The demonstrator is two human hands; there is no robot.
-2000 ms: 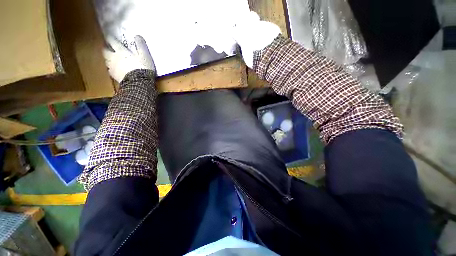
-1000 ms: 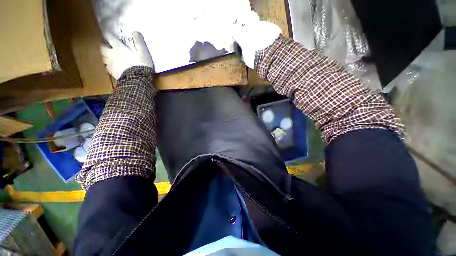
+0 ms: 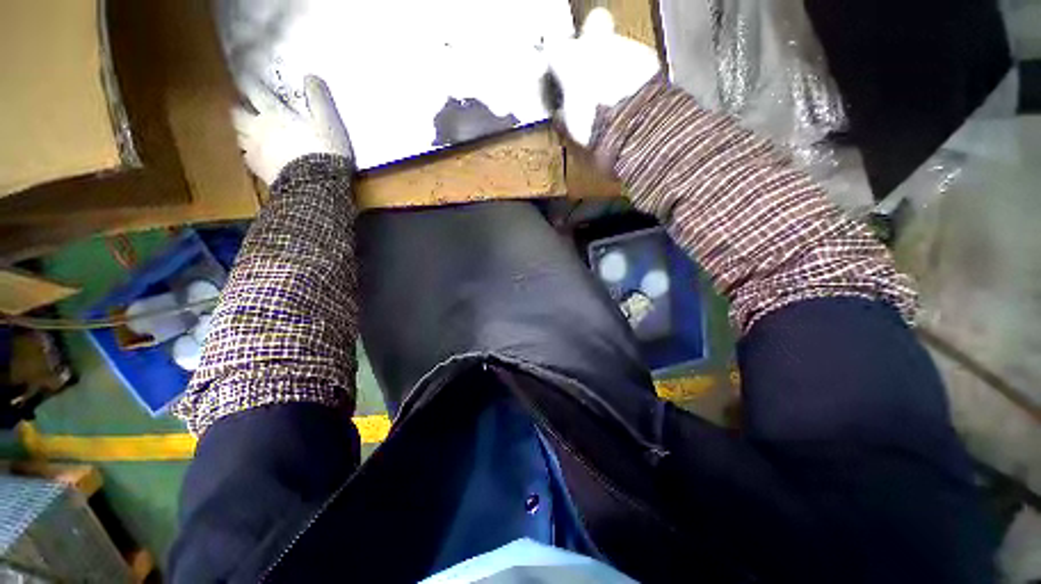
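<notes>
A bright silver-white metal panel (image 3: 400,69) with a thin dark edge and a grey patch lies on the bench, cut off by the top of the picture. My left hand (image 3: 291,131), in a white glove, holds the panel's near left edge, thumb apart from the fingers. My right hand (image 3: 605,86), also gloved, is at the panel's near right corner. A small dark piece, perhaps an abrasive pad (image 3: 553,90), shows at its left side, mostly hidden by the hand. Glare hides detail on the panel and glove.
The wooden bench edge (image 3: 457,173) lies near my lap. A cardboard carton (image 3: 57,91) stands left. Crinkled plastic film (image 3: 759,86) and a black sheet (image 3: 908,80) lie right. Below are a left blue bin (image 3: 137,371) and a right blue bin (image 3: 683,331), with white rounds inside.
My right hand has shifted slightly right and turned, and the dark piece beside it now shows. My left hand and the panel have hardly moved.
</notes>
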